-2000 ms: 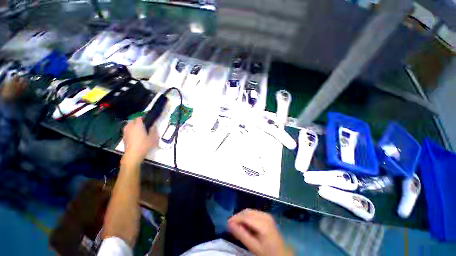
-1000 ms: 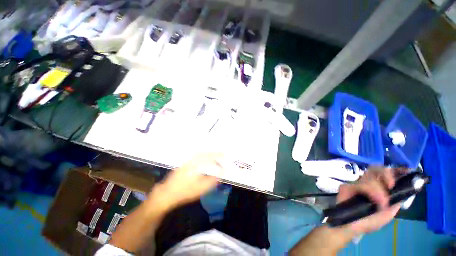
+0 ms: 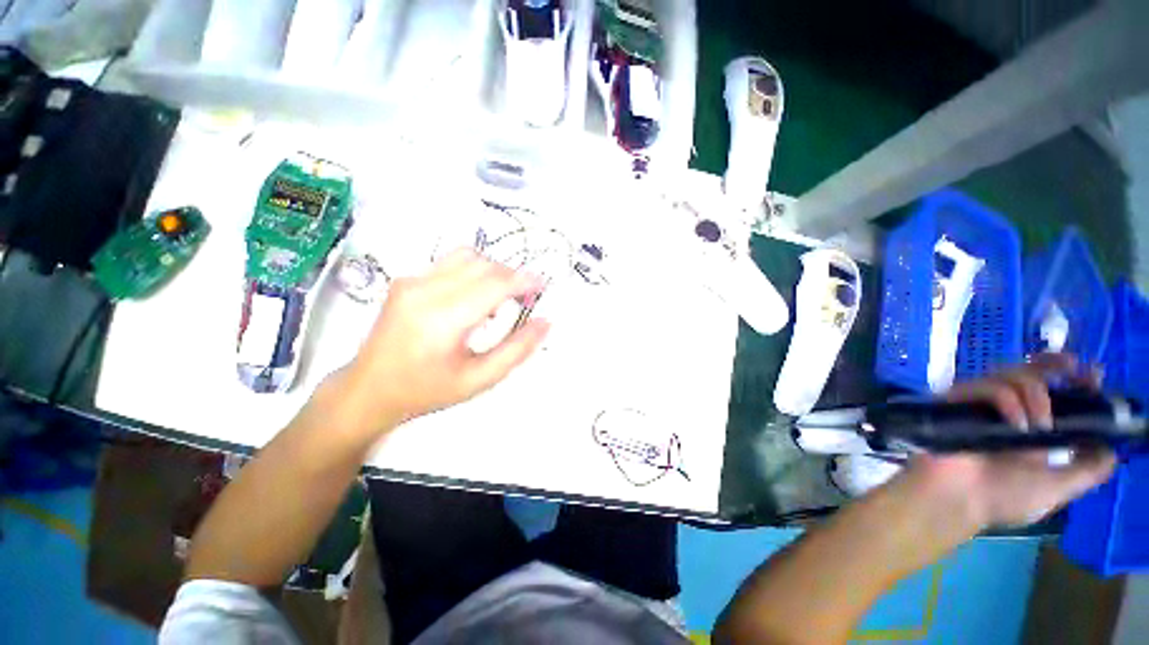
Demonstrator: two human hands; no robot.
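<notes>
My right hand (image 3: 1008,441) is closed around the thick black electric screwdriver (image 3: 970,422), held nearly level at the right, its tip pointing left. My left hand (image 3: 441,334) is over the white sheet (image 3: 542,416), fingers partly curled. A pale oval patch and a thin dark line show between thumb and fingers; I cannot tell if it holds something. Wires and small parts lie just beyond it. An open half-assembled handset with a green board (image 3: 284,265) lies left. A small green board with an orange part (image 3: 151,252) lies farther left. Screws (image 3: 640,451) lie near the front edge.
A compartment tray (image 3: 378,101) with housings stands behind the sheet. White housings (image 3: 822,330) lie at the right, beside a blue basket (image 3: 951,296) holding one housing. A grey post (image 3: 970,126) slants across the upper right. A brown cardboard box (image 3: 139,529) is below the bench.
The screwdriver passed from my left hand to my right, which has since moved right and up. My left hand has moved up over the sheet. The view has shifted closer to the bench.
</notes>
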